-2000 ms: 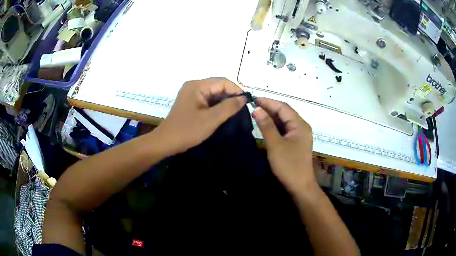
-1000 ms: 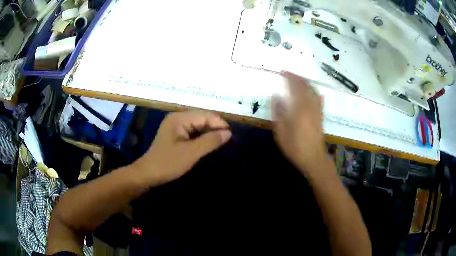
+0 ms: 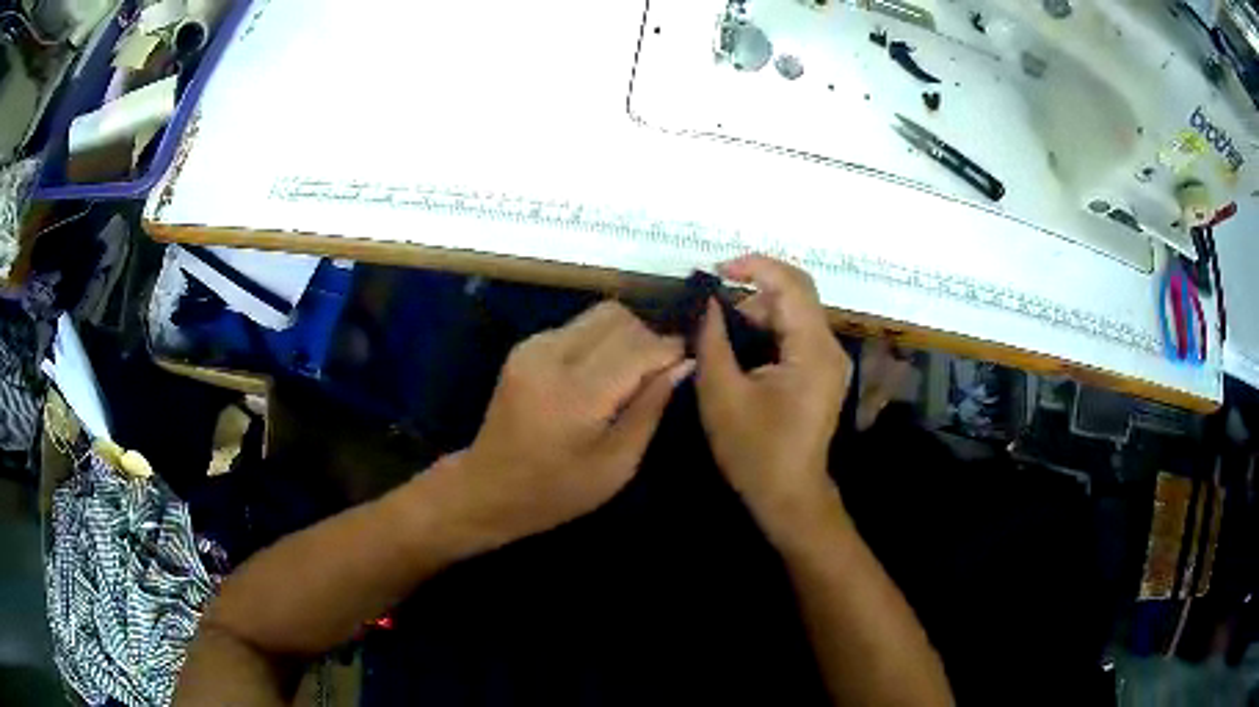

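A dark garment piece is pinched between both hands just in front of the table's front edge. Its small gathered end shows at the fingertips; the rest merges with the dark area over the lap. My left hand holds it from the left with thumb and fingers. My right hand holds it from the right, thumb on top. Black thread snips lie on the sewing machine bed, blades pointing up-left. The needle plate shows in the bed near the top.
The white table has a printed ruler along its wooden front edge. Black scraps lie beside the snips. A purple basket with spools stands at the left, striped cloth lower left, and a red and blue ring-shaped item at the right.
The snips, absent from the bed at first, now lie there. My right hand has come back from over the table to the cloth beside my left hand. The view has shifted, with the table higher.
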